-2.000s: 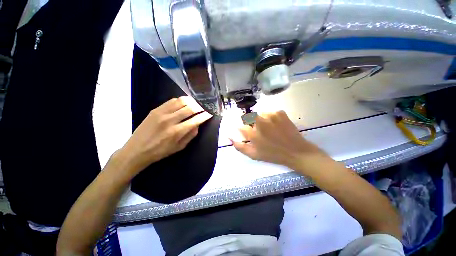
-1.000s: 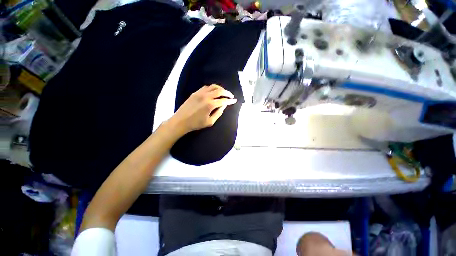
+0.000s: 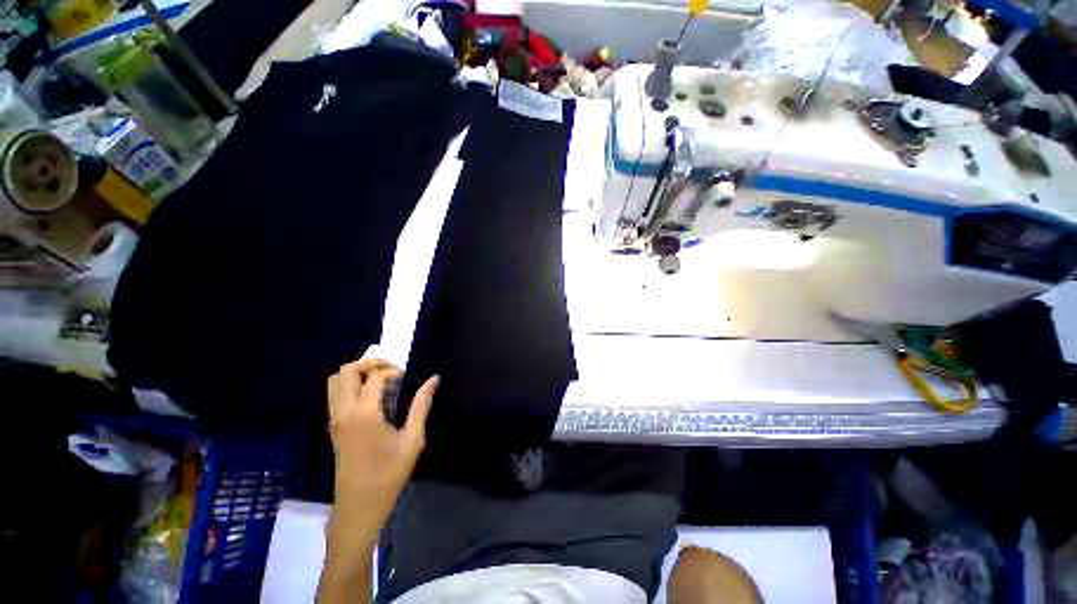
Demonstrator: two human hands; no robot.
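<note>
A long black cut panel [image 3: 502, 271] lies front to back on the table left of the needle, its near end hanging over the front edge. A pale grey strip [image 3: 530, 103] shows at its far end and a small pale mark [image 3: 528, 468] at its near end. My left hand [image 3: 380, 415] is at the panel's lower left edge, thumb and fingers apart, thumb on the black cloth; no grip is visible. My right hand is out of view. The presser foot and needle area [image 3: 628, 245] is lit, with no cloth under it.
A larger black panel with a small white logo [image 3: 272, 248] covers the left side. The white sewing machine [image 3: 803, 153] stands right, with yellow-green snips [image 3: 939, 380] near the table edge. Blue baskets [image 3: 236, 507] are below. A rounded bare skin shape [image 3: 712, 578] shows at the bottom.
The black panel has moved away from the needle area and now lies straighter, reaching past the table front. My left hand has moved down and left, its fingers spread. The view has shifted back.
</note>
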